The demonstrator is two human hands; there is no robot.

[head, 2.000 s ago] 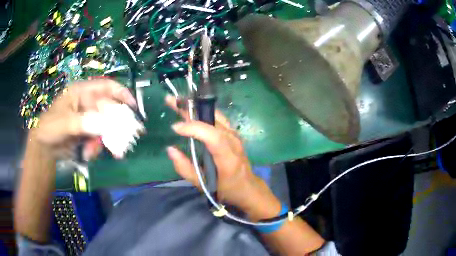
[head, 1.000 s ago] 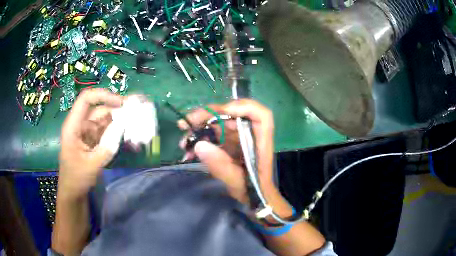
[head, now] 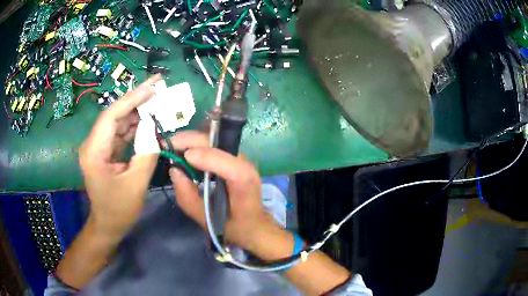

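My left hand (head: 113,153) holds a white plastic housing (head: 173,107) above the bench's front edge. My right hand (head: 223,191) holds the soldering iron (head: 231,124) in the palm, its tip pointing away from me toward the pile of black parts. The fingertips of my right hand are at the housing's near side, on a small black part with green and black wires (head: 180,162). Whether the part sits inside the housing is hidden by the fingers. A pale cable runs from the iron over my right wrist.
Circuit boards with yellow parts (head: 63,66) lie at the left. Black parts with green and white wires (head: 202,29) lie at the back. A fume extractor hood (head: 370,81) stands at the right. A blue bin (head: 43,231) is below the bench at left, a black crate (head: 376,231) at right.
My right hand has moved left with the black part, from beside the housing to against it. The housing was blurred and now shows clearly. The iron has shifted left with the hand.
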